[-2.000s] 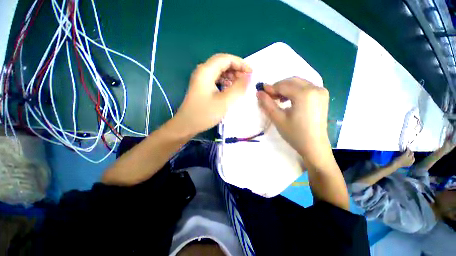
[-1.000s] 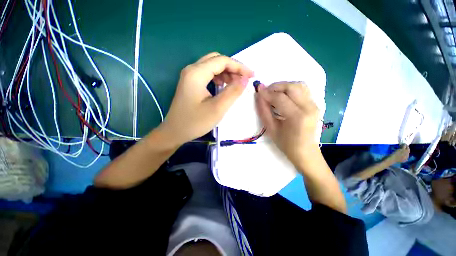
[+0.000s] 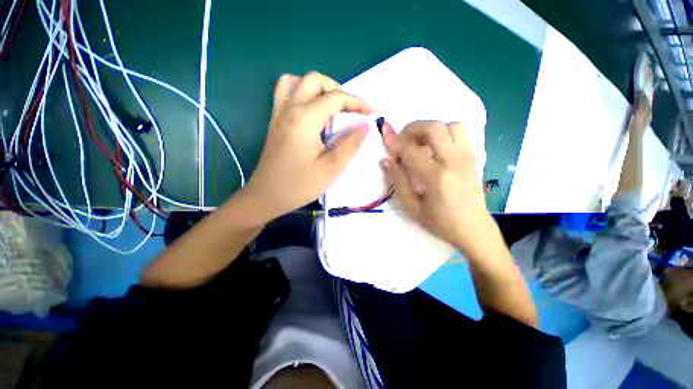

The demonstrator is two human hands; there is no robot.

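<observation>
A white hexagonal plastic housing [image 3: 372,251] lies partly on the green mat and partly over my lap. My right hand [image 3: 437,171] pinches a small black connector [image 3: 381,123] between thumb and fingers above the housing. Thin red and black lead wires [image 3: 374,203] run from a black sleeve at the housing's left edge towards my right hand. My left hand [image 3: 304,144] has thumb and index fingertips close together just left of the connector. Whether it holds something tiny at the fingertips is too blurred to tell.
A tangle of white and red cables [image 3: 99,137] with black ends lies on the green mat [image 3: 266,38] at the left and hangs over its edge. An off-white bundle [image 3: 30,266] is below at left. A neighbouring person in grey [image 3: 608,266] reaches over the white bench [image 3: 570,137] at right.
The connector and both hands have moved slightly left, and the fingertips of both hands are closer together. The neighbouring person's arm now reaches up across the bench towards a white part.
</observation>
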